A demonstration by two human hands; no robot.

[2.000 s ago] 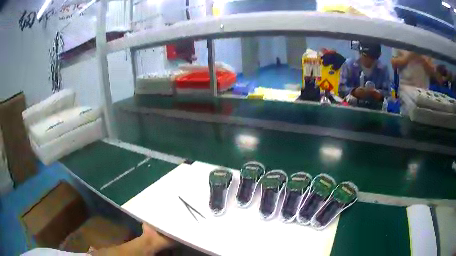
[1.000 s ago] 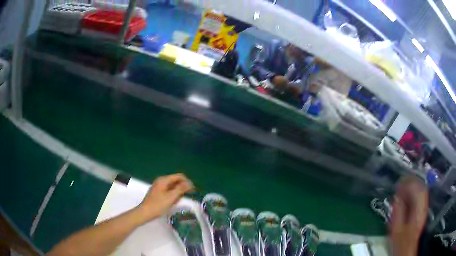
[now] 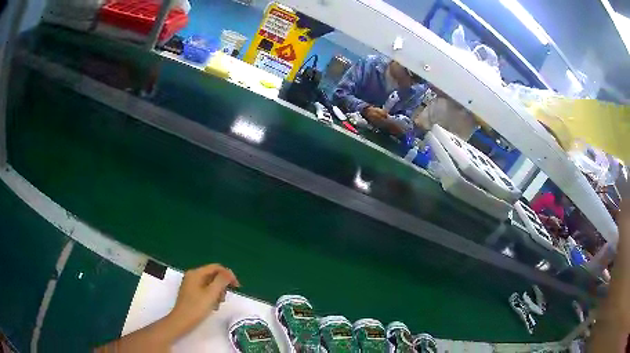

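Note:
Several open device halves point(image 3: 298, 318) lie in a row at the bottom edge, partly cut off, with white rims and green circuit boards point(image 3: 257, 335). The leftmost ones lie over the white work sheet point(image 3: 155, 303). My left hand point(image 3: 205, 293) is above the sheet, left of the row, fingers curled and thumb near the fingertips. A small dark mark shows at the fingertips; I cannot tell if it is held. My right arm point(image 3: 617, 276) is a blurred skin-toned shape at the right edge; its hand is blurred or cut off, and its grip is hidden.
The dark green conveyor belt point(image 3: 228, 214) crosses behind the sheet. Two white pieces point(image 3: 523, 311) lie on it at right. Beyond are a person's hands point(image 3: 376, 116), white trays point(image 3: 476, 169), a yellow sign point(image 3: 280, 43) and a red tray point(image 3: 141, 19). Yellow material point(image 3: 594, 127) hangs upper right.
The view has swung right and tilted. My left hand came up from the lower left onto the sheet's far side. My right arm has entered and moved to the right edge. The tweezers are out of view.

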